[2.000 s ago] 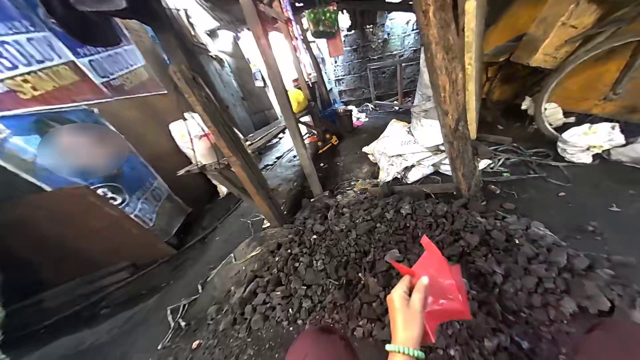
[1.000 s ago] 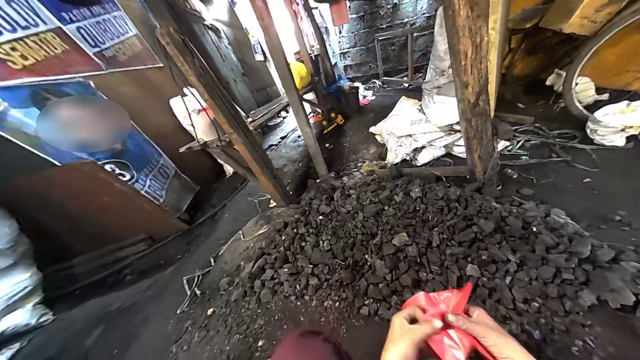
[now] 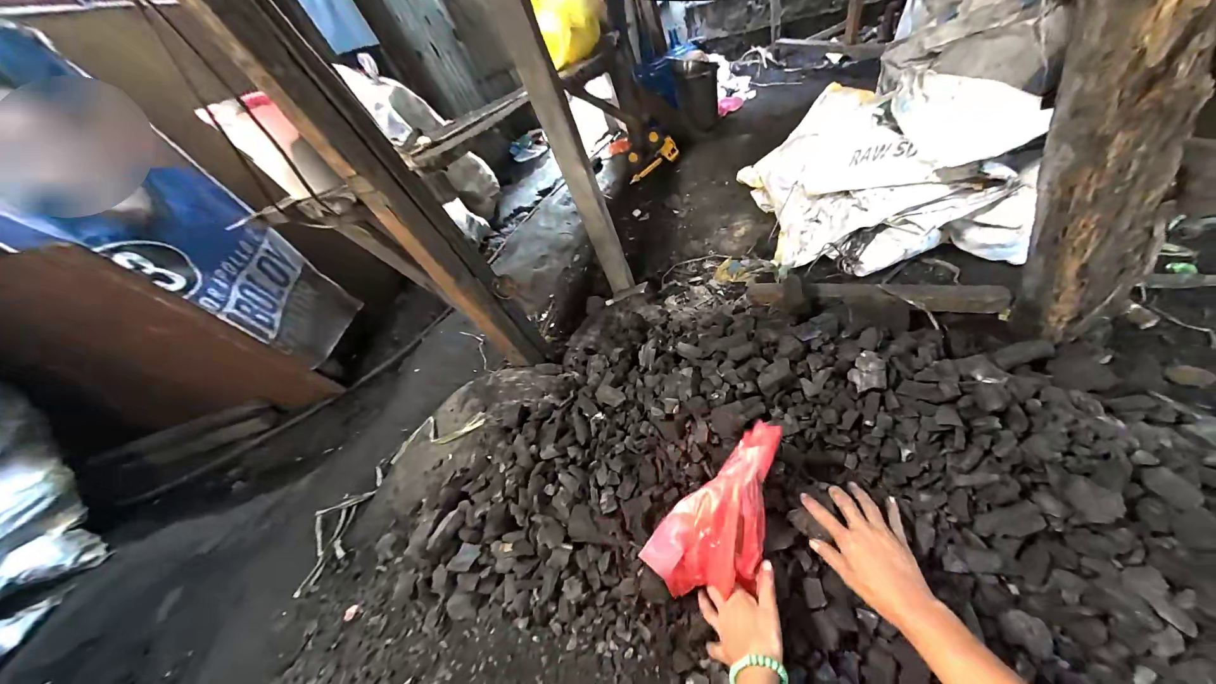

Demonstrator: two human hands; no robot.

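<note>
A red plastic bag (image 3: 717,522) lies over a wide heap of charcoal lumps (image 3: 589,456), its narrow end pointing up and away. My left hand (image 3: 743,617), with a pale green beaded bracelet at the wrist, has its fingers at the near edge of the bag, thumb and fingers around the plastic. Right of the bag, my right hand (image 3: 869,556) is spread palm down, its fingertips over or on the charcoal; whether they touch is hard to tell. No object shows in it.
Wooden posts (image 3: 560,142) rise behind the heap, a thick rough one (image 3: 1107,180) at right. White woven sacks (image 3: 855,180) lie beyond a short timber (image 3: 912,297). A dark bucket (image 3: 696,93) stands farther back. Left are a brown board (image 3: 142,323) and a blue printed banner (image 3: 218,256).
Both hands were together on the red bag one second ago. Now the right hand is off it, spread over the charcoal, and the bag lies stretched out. The view has moved closer to the heap.
</note>
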